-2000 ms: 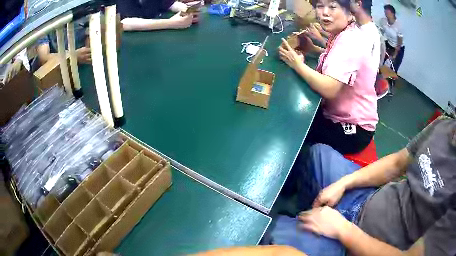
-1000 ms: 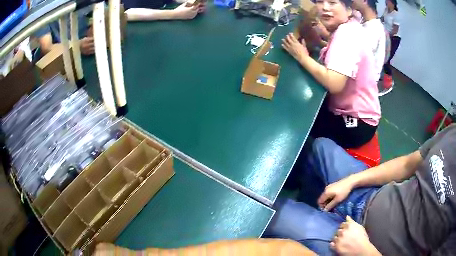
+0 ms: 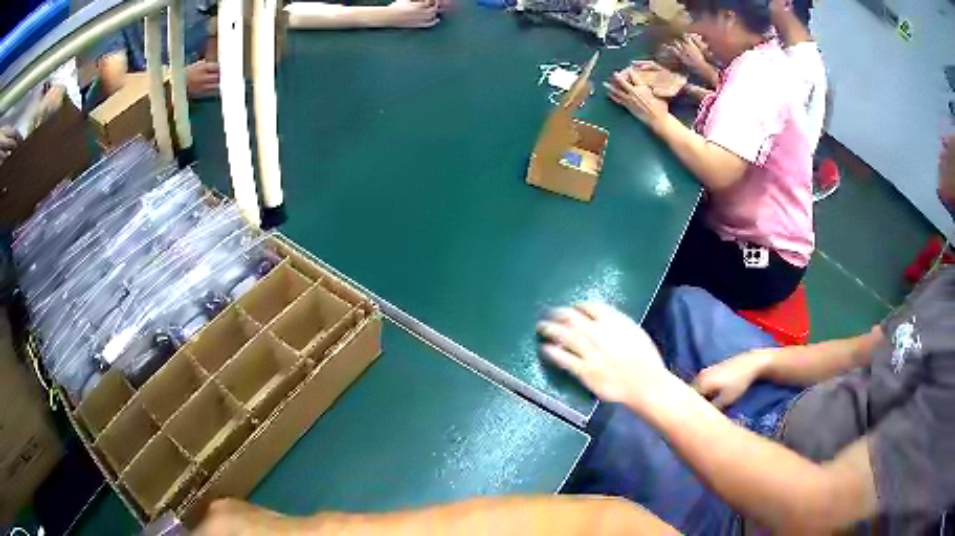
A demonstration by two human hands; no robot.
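Note:
The divided carton tray (image 3: 304,393) sits at the lower left, with several open square cells on its near side. Clear poly bags (image 3: 136,251) with dark items inside lie in rows over its far cells. A bare forearm, seemingly my right, crosses the bottom edge. My right hand (image 3: 236,519) is at the tray's near corner, mostly cut off by the frame edge; its fingers and any hold are hidden. A small greyish thing lies just left of it, too cut off to name. My left hand is not in view.
An open mailer box (image 3: 565,176) with a blue-marked card stands on the green table (image 3: 419,178). Cream posts (image 3: 251,115) rise behind the tray. A seated person in grey has a hand (image 3: 602,345) over the table's right edge. A person in pink (image 3: 770,147) holds brown cardboard beyond.
The grey-shirted person's hand has come up from the lap over the table edge. The person in pink now looks down. The view has shifted slightly; the forearm stays along the bottom.

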